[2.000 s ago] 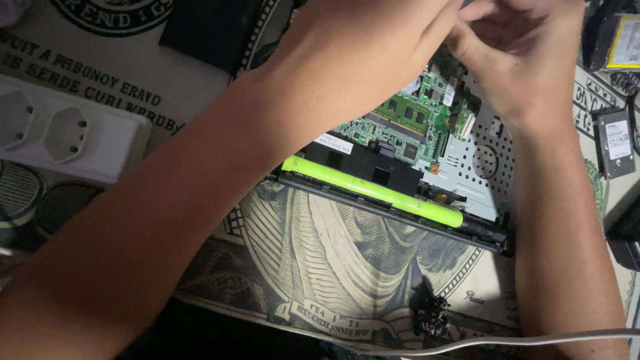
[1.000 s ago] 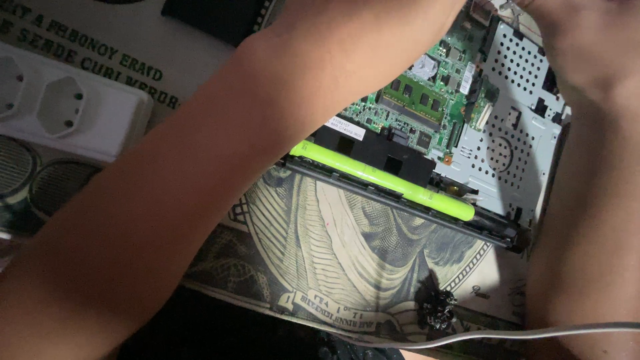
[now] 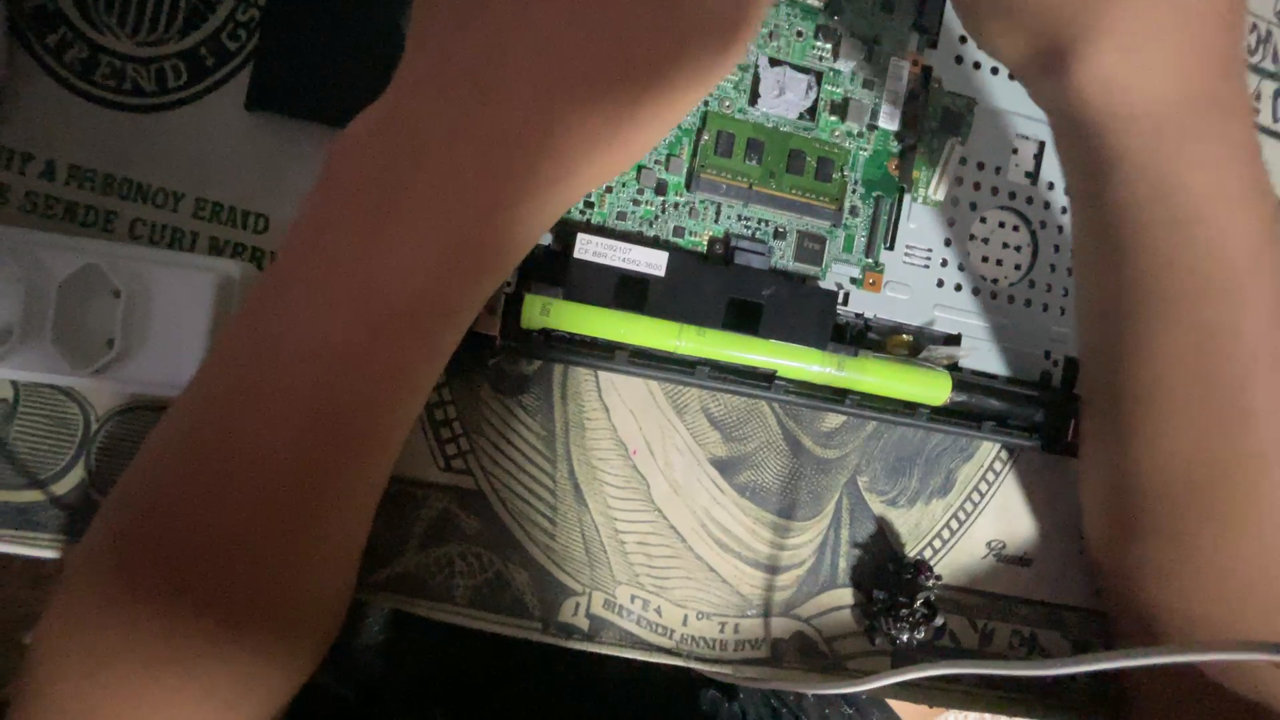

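Note:
An opened laptop base, its metal plate (image 3: pixel 985 190) perforated, lies under my arms. Its green circuit board (image 3: pixel 650 180) carries a memory module (image 3: pixel 775 160) and a chip smeared with grey thermal paste (image 3: pixel 786 88). Along the near edge runs a bright green cylindrical battery pack (image 3: pixel 735 350) beside a black cover with a white label. My left hand (image 3: pixel 600 50) reaches over the board's upper left part, its fingers cut off by the top edge. At the upper right, only part of my right hand (image 3: pixel 1040 35) shows above the metal plate. Whatever either hand touches or holds is hidden.
A pile of small dark screws (image 3: pixel 900 600) sits on the banknote-print mat (image 3: pixel 680 500), near its front edge. A white cable (image 3: pixel 960 670) crosses below it. At left lies a white power strip (image 3: pixel 150 320), with a dark flat object (image 3: pixel 320 60) beyond.
Two seconds ago, the fingers of both hands showed close together above the laptop; now they are beyond the top edge. The view has shifted.

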